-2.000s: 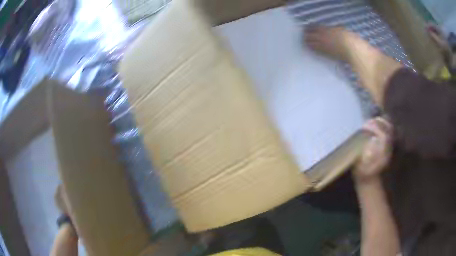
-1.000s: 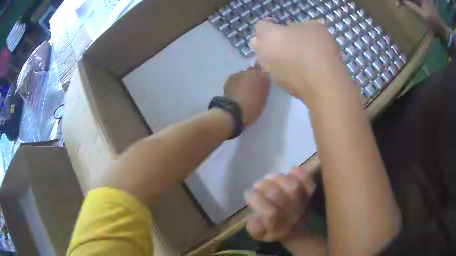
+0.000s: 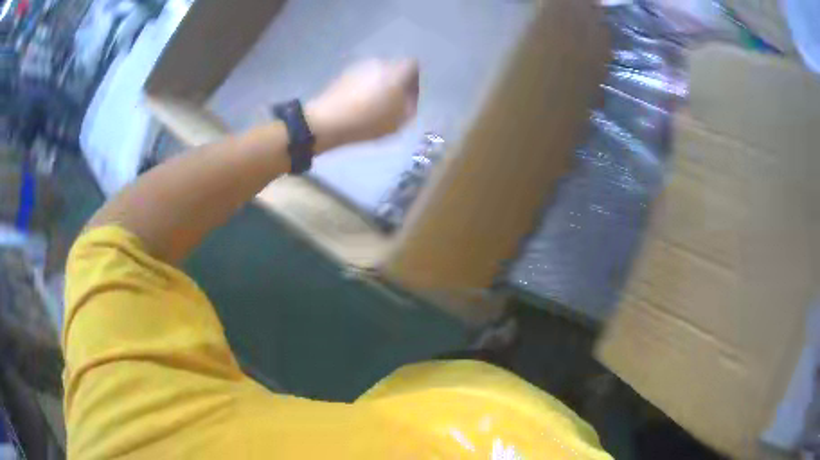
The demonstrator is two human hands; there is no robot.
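An open cardboard carton (image 3: pixel 512 171) stands in front of me, with a pale sheet (image 3: pixel 450 54) inside. A short group of shiny small metal parts (image 3: pixel 412 180) lies in its near right corner. My left hand (image 3: pixel 367 103), with a dark wristband, is over the sheet. It is blurred and its fingers look curled; whether it holds anything cannot be told. My right hand is not in view.
Shiny clear bubble wrap (image 3: pixel 611 180) lies to the right of the carton. A creased cardboard flap (image 3: pixel 719 252) hangs at the right. A dark green surface (image 3: pixel 315 305) is below the carton. Blurred clutter fills the left background.
The view has swung from the right-hand carton with its rows of metal parts to this one. My left hand has moved out of that carton and over this one; the other person has left view.
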